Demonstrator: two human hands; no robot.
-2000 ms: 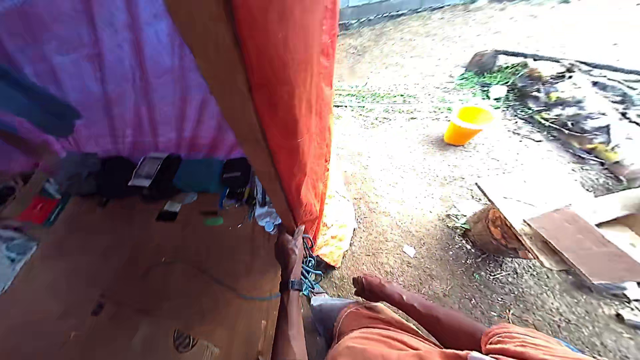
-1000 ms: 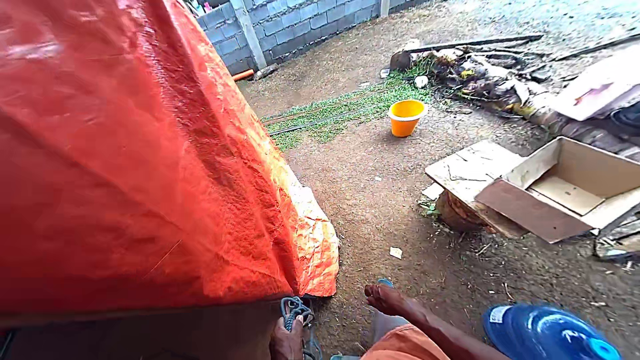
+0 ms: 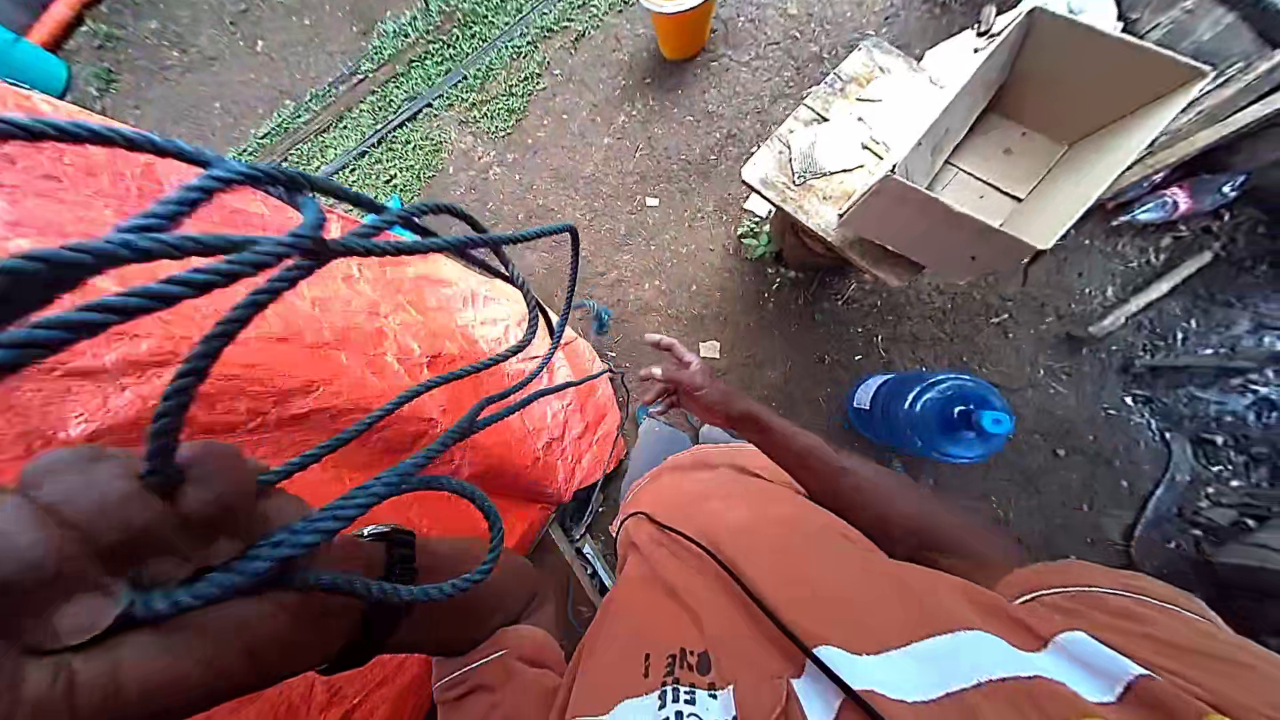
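Observation:
My left hand (image 3: 150,560), a black watch on its wrist, is raised close to the camera at the lower left and closed around a bundle of dark blue twisted rope (image 3: 320,245). Loops of the rope spread up and to the right, over an orange tarpaulin (image 3: 470,330). A frayed blue rope end (image 3: 597,316) shows beyond the tarpaulin's edge. In front of my body, near that corner of the tarpaulin, my right hand (image 3: 683,380) has its fingers apart and holds nothing.
A blue water jug (image 3: 930,415) lies on the dirt at right. Beyond it, an open cardboard box (image 3: 1020,150) rests on a wooden board (image 3: 830,140) over a stump. An orange bucket (image 3: 682,30) stands at the top. Plastic bottles (image 3: 1180,198) and wood pieces lie at far right.
My left hand has come up from the tarpaulin's lower corner towards the camera with the rope. The fingers of my right hand are now spread. The view has tilted down.

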